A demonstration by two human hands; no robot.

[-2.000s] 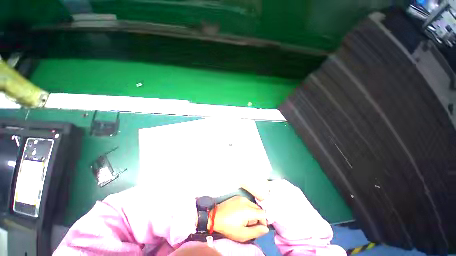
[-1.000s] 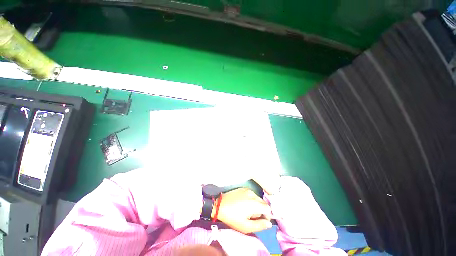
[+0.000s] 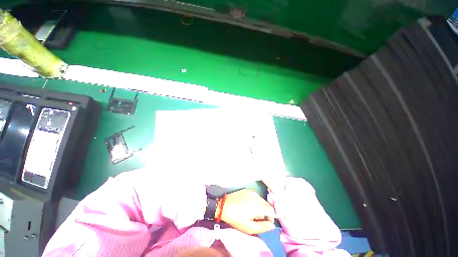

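Note:
My arms in pink striped sleeves are folded across the near edge of the bench. My left hand (image 3: 247, 211) lies at the bottom centre with its fingers curled in and no object seen in it. A black round-faced band and a red cord are on its wrist. Of my right hand, only a strip of skin by the cuff (image 3: 269, 189) shows; the rest is hidden or lost in glare. An overexposed white paper sheet (image 3: 216, 138) lies flat before me, with a thin dark mark on it.
Two small black parts (image 3: 123, 104) (image 3: 118, 147) lie left of the paper. A black fixture (image 3: 83, 133) at left holds phones (image 3: 46, 148). A yellow-wrapped post (image 3: 31, 46) and a line tray (image 3: 61, 37) are at upper left. A tall black tray stack (image 3: 374, 135) fills the right.
The view has shifted, so the bench things sit further right and higher, and more of the line tray shows. My arms and left hand keep nearly the same folded pose.

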